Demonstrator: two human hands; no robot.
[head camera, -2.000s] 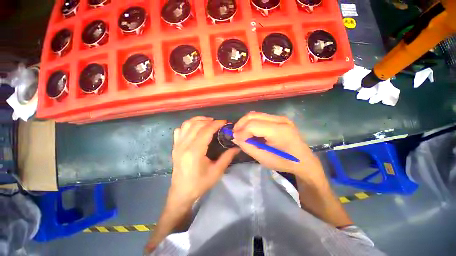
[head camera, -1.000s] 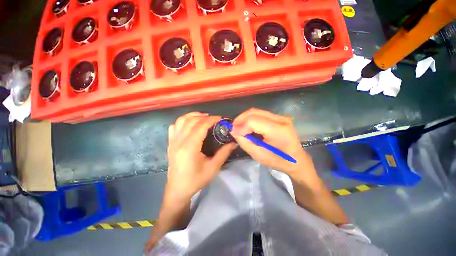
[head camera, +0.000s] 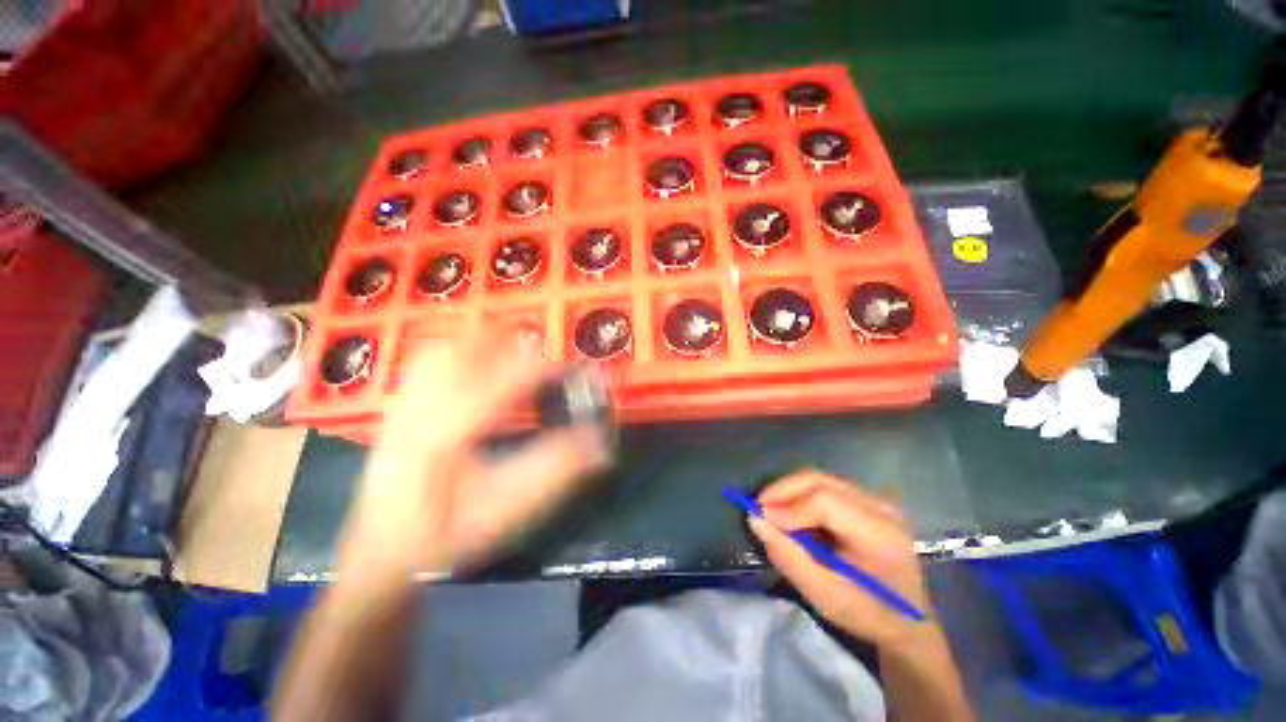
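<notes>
My left hand (head camera: 480, 451) is blurred and raised over the near left part of the red-orange foam tray (head camera: 733, 388). It holds a dark round assembly (head camera: 576, 401) between thumb and fingers. My right hand (head camera: 842, 553) holds a slim blue tool (head camera: 825, 553) like a pen near the bench's front edge, its tip pointing up and left, apart from the assembly. Round assemblies sit in rows of square tray pockets. One pocket (head camera: 601, 186) in the second row from the back shows plain red. My left hand partly hides the near row's left pockets.
An orange power tool (head camera: 1128, 268) stands right of the tray, with white tissue scraps (head camera: 1072, 406) at its dark tip. A dark sheet with a yellow sticker (head camera: 970, 250) lies beside the tray. A tape roll (head camera: 265, 364) and cardboard (head camera: 240, 487) are at left. Blue stools (head camera: 1128, 621) are below.
My hands have moved apart. My left hand has carried the assembly up and left to the tray; my right hand has drawn back with the blue tool. The view now takes in the whole tray.
</notes>
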